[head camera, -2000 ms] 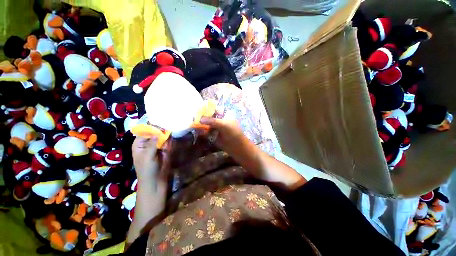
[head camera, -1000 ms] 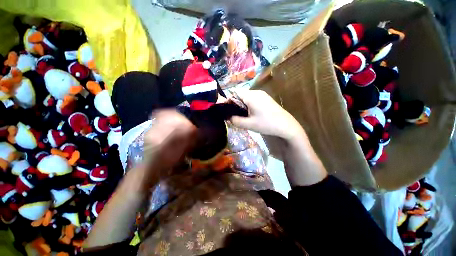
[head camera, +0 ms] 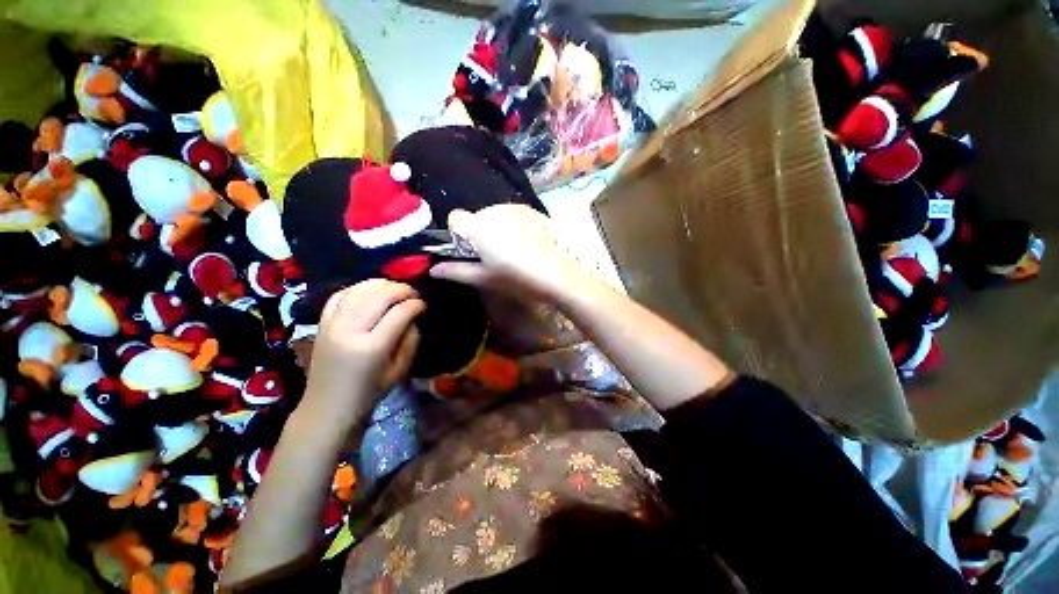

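Observation:
A plush penguin (head camera: 451, 331) lies on my lap, its black back up, its orange feet toward me. Its red Santa hat (head camera: 381, 209) with white band and pompom points away from me. A bit of red scarf (head camera: 406, 267) shows below the hat. My left hand (head camera: 366, 337) holds the penguin's left side near the scarf, fingertips pinched. My right hand (head camera: 502, 253) is at the hat's right edge, closed around small metallic snips (head camera: 451, 245), whose tips point left toward the hat band. The fingers partly hide the snips.
A yellow sack (head camera: 290, 93) full of penguins stands at left. A large cardboard carton (head camera: 743, 232) with penguins stands at right. A clear bag of penguins (head camera: 569, 99) lies on the floor ahead. A pale bag (head camera: 912, 499) with penguins is at lower right. A floral apron (head camera: 488, 499) covers my lap.
The penguin was belly up two seconds ago and now lies back up. My left hand, blurred a second ago, now pinches near the scarf. My right hand has moved left, with snips now visible by the hat.

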